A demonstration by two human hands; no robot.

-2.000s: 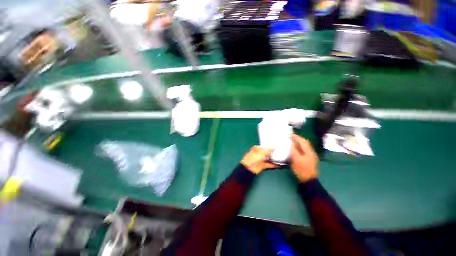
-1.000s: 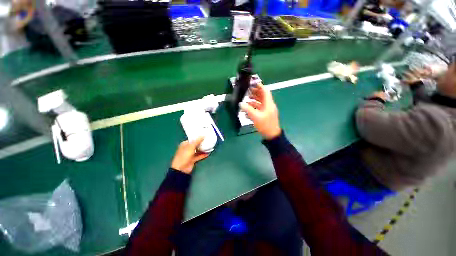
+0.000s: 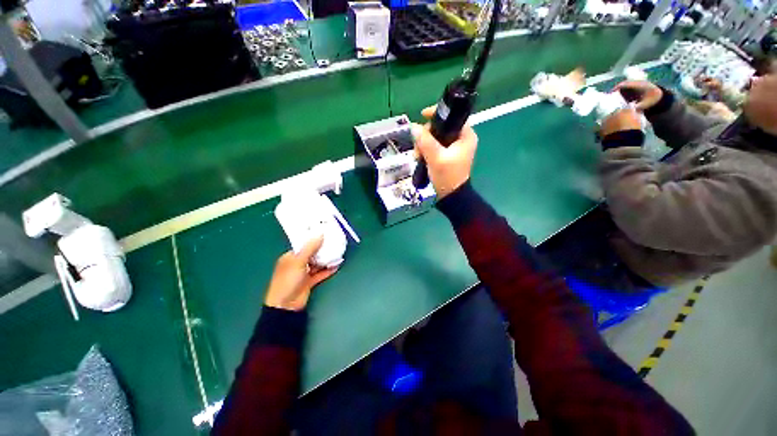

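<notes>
A white security camera (image 3: 308, 218) lies on the green bench, its squarish bracket pointing away and a thin white antenna along its right side. My left hand (image 3: 292, 277) holds its near, rounded end. My right hand (image 3: 447, 157) is wrapped around the black electric screwdriver (image 3: 455, 109), which is held tilted over the grey-white metal box (image 3: 394, 134). The driver's lower end is at the box's nearer section, where small parts show. Whether the tip touches them I cannot tell.
Another white camera (image 3: 95, 266) stands at left. A clear bag of grey grains (image 3: 95, 396) lies at lower left. A neighbouring worker (image 3: 682, 179) at right handles a white unit. Black trays (image 3: 430, 36) and a white box (image 3: 369, 31) stand beyond the raised green strip (image 3: 213, 140).
My right hand has closed around the screwdriver and tilted it over the metal box. My left hand stays on the camera, which was earlier held in both hands. The view has turned right.
</notes>
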